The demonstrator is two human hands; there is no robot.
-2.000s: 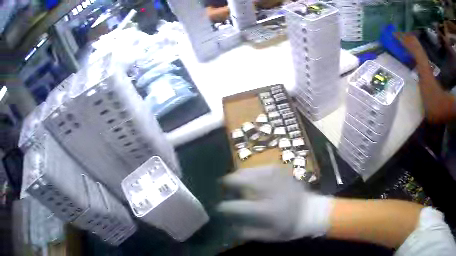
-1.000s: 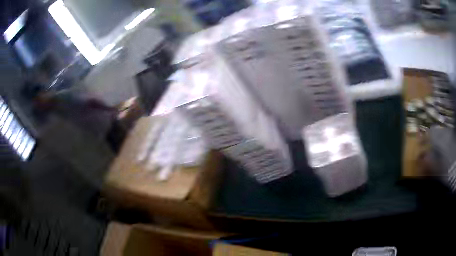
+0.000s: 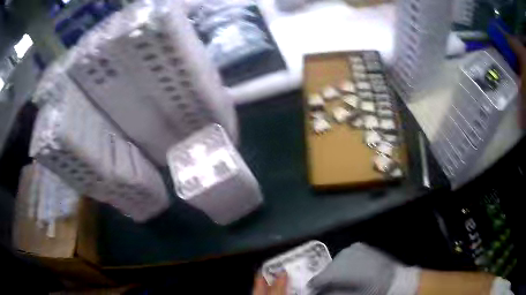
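Note:
A white plastic housing [image 3: 301, 260] is held over the bench's front edge at the bottom. My left hand [image 3: 271, 286] is bare and cut off by the bottom edge; its fingertips hold the housing's near left side. My right hand [image 3: 360, 272], in a grey-white knit glove, is at the housing's right side with fingers on it. What lies inside the housing is blurred. A shallow cardboard tray [image 3: 334, 164] holds small white-and-black modules [image 3: 367, 106], in rows at its right and loose in the middle.
Tall stacks of empty housings [image 3: 156, 75] stand at left, with a short stack [image 3: 222, 178] beside them. A cardboard box [image 3: 55, 230] is lower left. A filled stack [image 3: 473, 115] and a metal strip [image 3: 424, 160] are at right. A black bin [image 3: 473, 233] is low right. Bagged parts [image 3: 237, 39] lie behind.
The view swung left and came back. My gloved right hand has moved from the cardboard tray's near edge down to the housing. My left hand now shows, holding the housing.

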